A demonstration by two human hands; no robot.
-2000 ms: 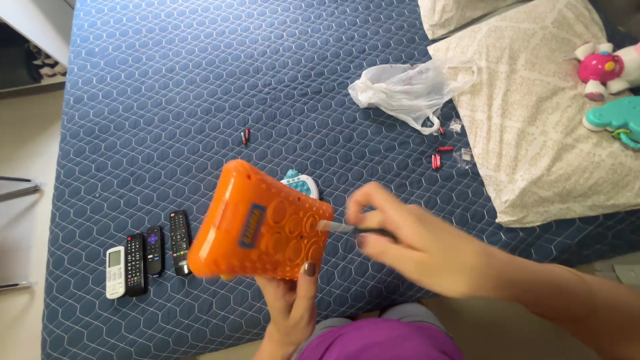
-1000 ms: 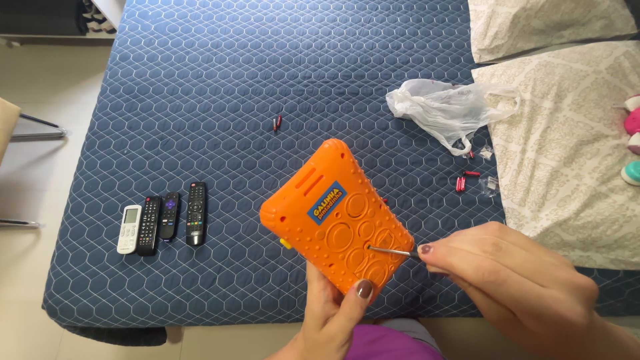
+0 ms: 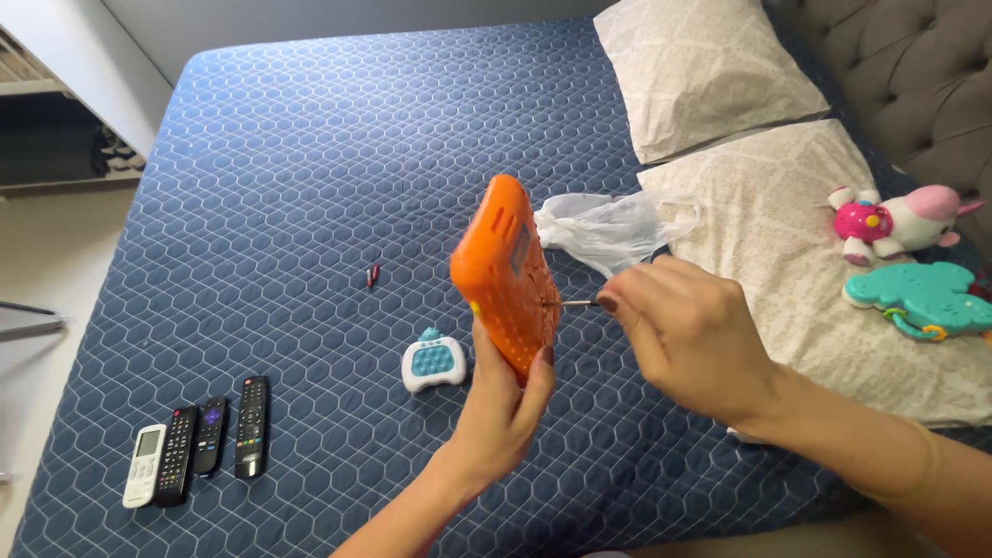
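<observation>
My left hand (image 3: 504, 403) holds an orange plastic toy (image 3: 504, 271) upright by its lower end, its back turned toward the right. That back has raised circles, slots and a label. A screwdriver (image 3: 572, 303) is gripped in my right hand (image 3: 682, 333), its thin metal shaft level and its tip at the toy's back among the circles. Most of the screwdriver's handle is hidden by my fingers. Below and left of the orange toy, a white and teal pop-button game (image 3: 433, 363) lies on the bed.
Several remote controls (image 3: 251, 426) lie at the bed's lower left. Small batteries (image 3: 373, 275) rest on the blue quilted cover (image 3: 310, 155). Behind the toy is a white plastic bag (image 3: 604, 229). Pillows (image 3: 705, 70), a plush toy (image 3: 891, 223) and a teal toy (image 3: 922, 294) are on the right.
The orange toy has turned from showing its back broadly to standing nearly edge-on. The screwdriver stays at its back. The pop-button game, hidden one second ago, now shows fully.
</observation>
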